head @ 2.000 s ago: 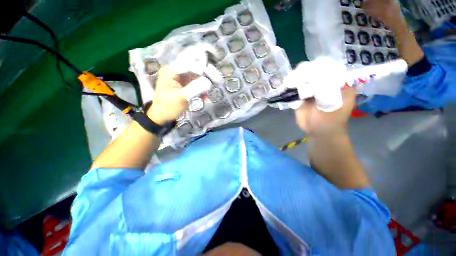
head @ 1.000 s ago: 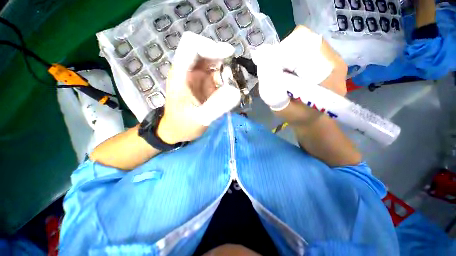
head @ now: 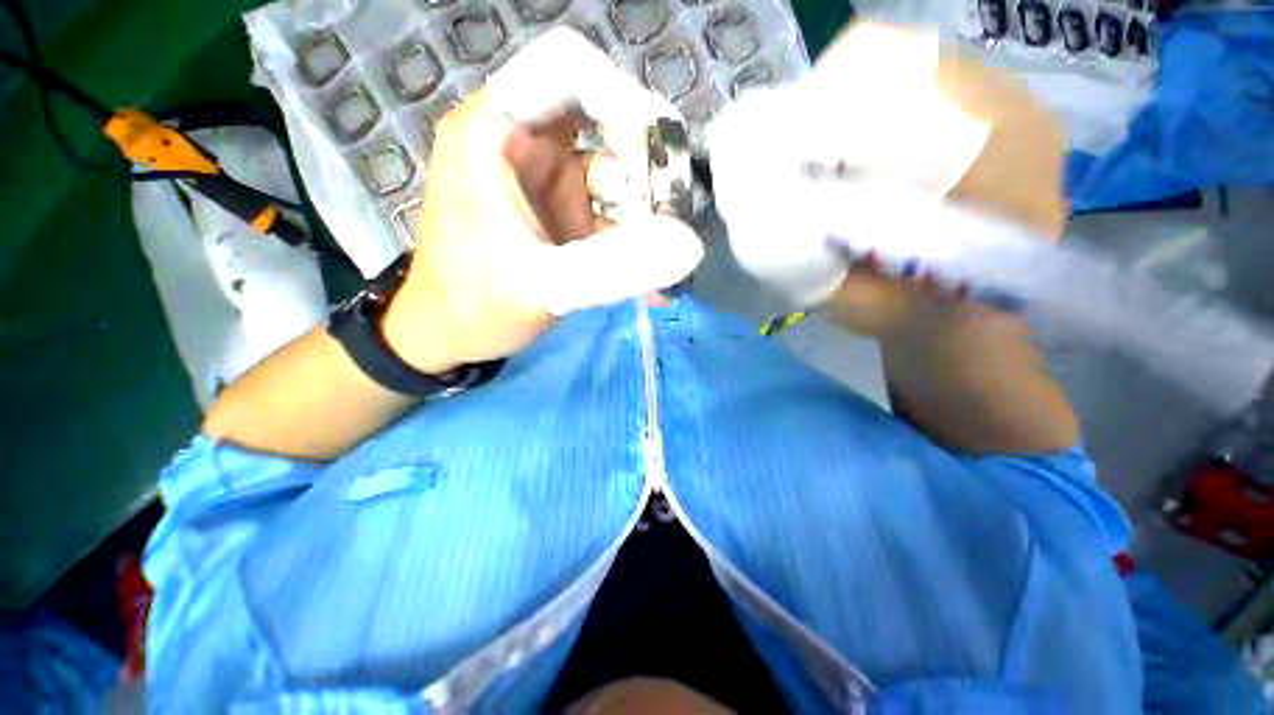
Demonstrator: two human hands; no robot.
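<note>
My left hand, with white coverings on its fingers and a black wristwatch, holds a silver metal case edge-on between thumb and fingers, in front of my chest. My right hand, also with white finger coverings and blurred by motion, grips a thick white paint marker. The marker's barrel points to the lower right. Its tip is hidden or blurred near the case, so I cannot tell whether it touches. The parts tray with silver cases in its pockets lies behind my left hand.
An orange-and-black tool on a black cable lies on a crumpled white bag at the left. A second parts tray with darker parts is at the upper right, beside a blue sleeve. A red crate stands at the lower right.
My left hand came off the tray area holding a case, now raised before my chest. The marker moved in beside it; in the last second its barrel swung outward and blurred.
</note>
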